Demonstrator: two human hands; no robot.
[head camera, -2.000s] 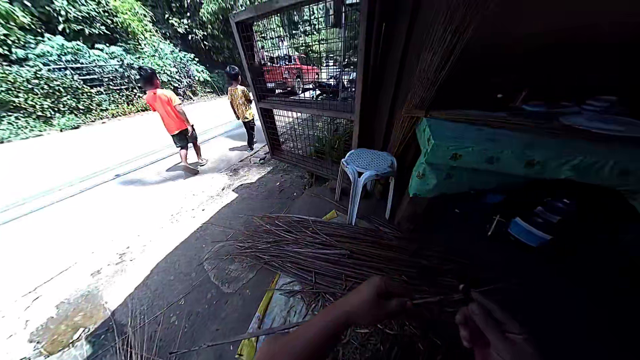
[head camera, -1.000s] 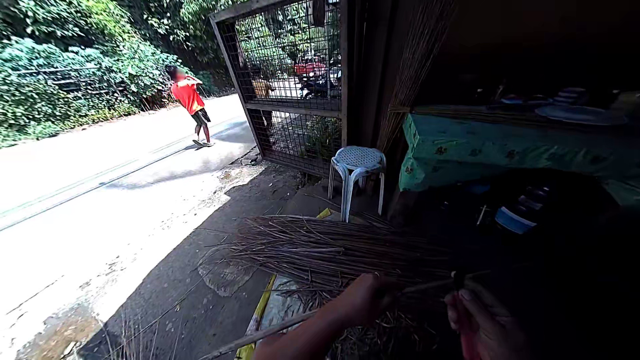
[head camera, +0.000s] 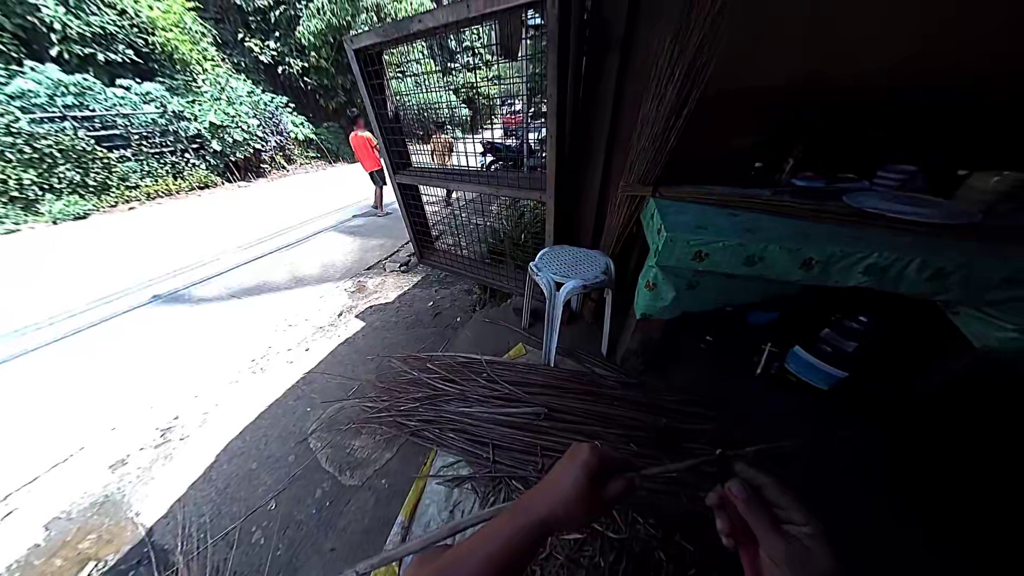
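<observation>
My left hand (head camera: 588, 484) is closed around a thin stick (head camera: 680, 465), whose tip runs to the right over the heap. Close to that tip is my right hand (head camera: 760, 512), its fingers bent; shadow hides whether it grips the stick or something else. Behind both hands lies a large pile of thin brown sticks (head camera: 496, 404), with short scraps (head camera: 616, 544) below them. A longer, thicker pale stick (head camera: 440, 540) slants up from the bottom edge beside my left forearm.
A white plastic stool (head camera: 572, 268) stands behind the pile. At right is a table with a green cloth (head camera: 744, 248), a container (head camera: 816, 368) beneath it. A mesh gate (head camera: 472, 184) borders the sunlit road (head camera: 200, 264), where a person in red (head camera: 366, 152) stands; another person (head camera: 442, 148) shows through the mesh.
The person in red has moved farther away along the road, toward the gate. The other person, beside the gate at first, is now seen behind its mesh. My hands stay over the pile.
</observation>
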